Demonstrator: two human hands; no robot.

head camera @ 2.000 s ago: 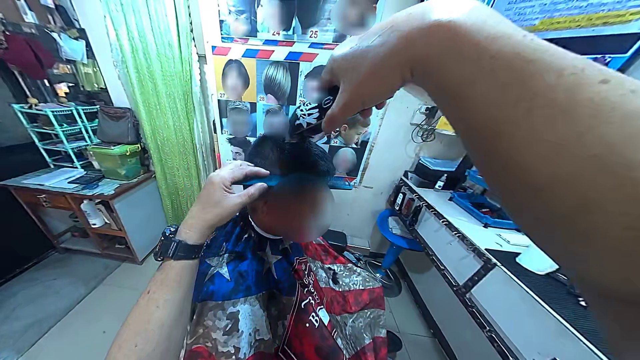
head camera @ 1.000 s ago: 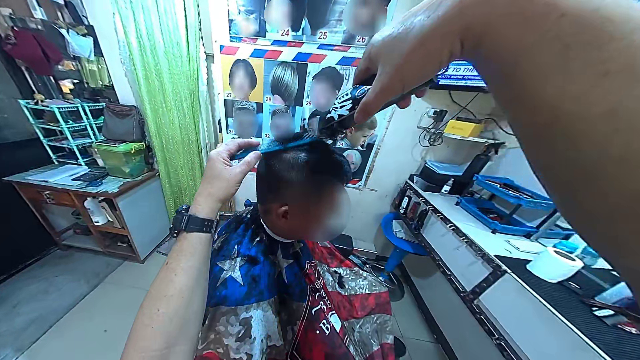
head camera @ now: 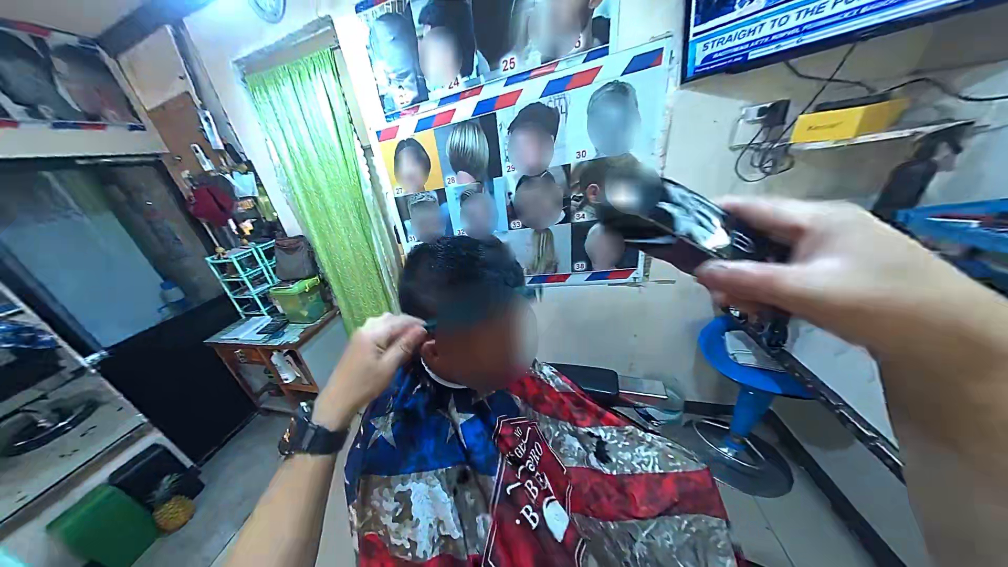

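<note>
A seated person with short dark hair [head camera: 457, 272] wears a barber's cape [head camera: 630, 480] with stars, stripes and camouflage print. My left hand [head camera: 378, 358], with a black watch on its wrist, is beside the person's ear, its fingers pinched on what looks like the end of the blue comb, mostly hidden. Raised to the right of the head, apart from it, my right hand [head camera: 795, 260] grips a black hair clipper [head camera: 701, 220] with a white pattern. The clipper's front end is blurred.
Haircut posters [head camera: 504, 98] cover the wall ahead, beside a green curtain [head camera: 327, 181]. A blue stool [head camera: 744, 370] stands at the right near a counter. A wooden desk [head camera: 272, 342] and teal rack [head camera: 240, 279] are at the left. A screen [head camera: 787, 39] hangs upper right.
My right hand has moved the clipper away from the hair to the right. My left hand has lowered from the top of the head to beside the ear. The view has shifted.
</note>
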